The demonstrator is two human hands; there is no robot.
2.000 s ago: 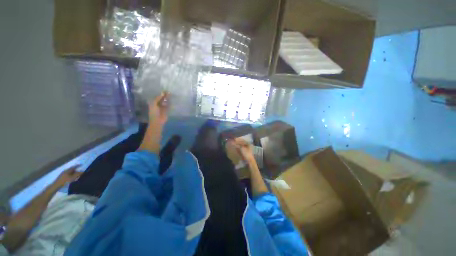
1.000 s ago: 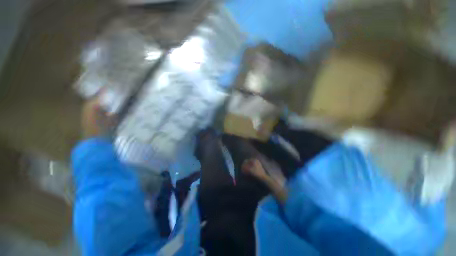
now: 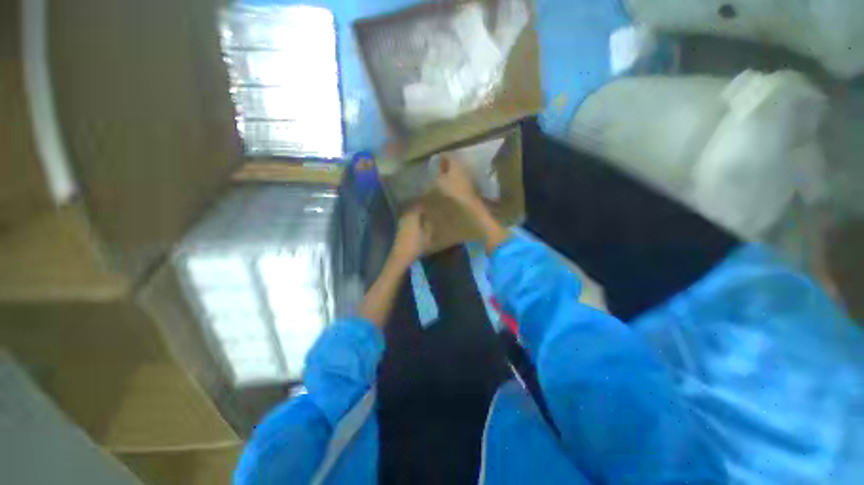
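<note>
A small open cardboard carton (image 3: 474,223) is in front of my legs, with a whitish sheet or bag (image 3: 485,163) inside. My right hand (image 3: 458,182) reaches over its opening, fingers at the whitish contents; its grip is blurred. My left hand (image 3: 413,233) is at the carton's near left edge, fingers bent; whether it grips the edge is unclear. A second open carton (image 3: 516,90) directly beyond holds crumpled white pieces and clear plastic (image 3: 455,71).
Large cartons (image 3: 118,114) line the left, one holding shiny clear trays (image 3: 256,294). More shiny trays (image 3: 284,80) lie beyond. Pale round bins (image 3: 639,123), one with a white liner (image 3: 758,152), are at the right. Another person's blue sleeve (image 3: 758,350) and dark trouser leg (image 3: 616,218) are close on the right.
The view has turned. My left hand no longer holds the clear plastic trays and is now at the small carton. My right hand is now over that carton's opening.
</note>
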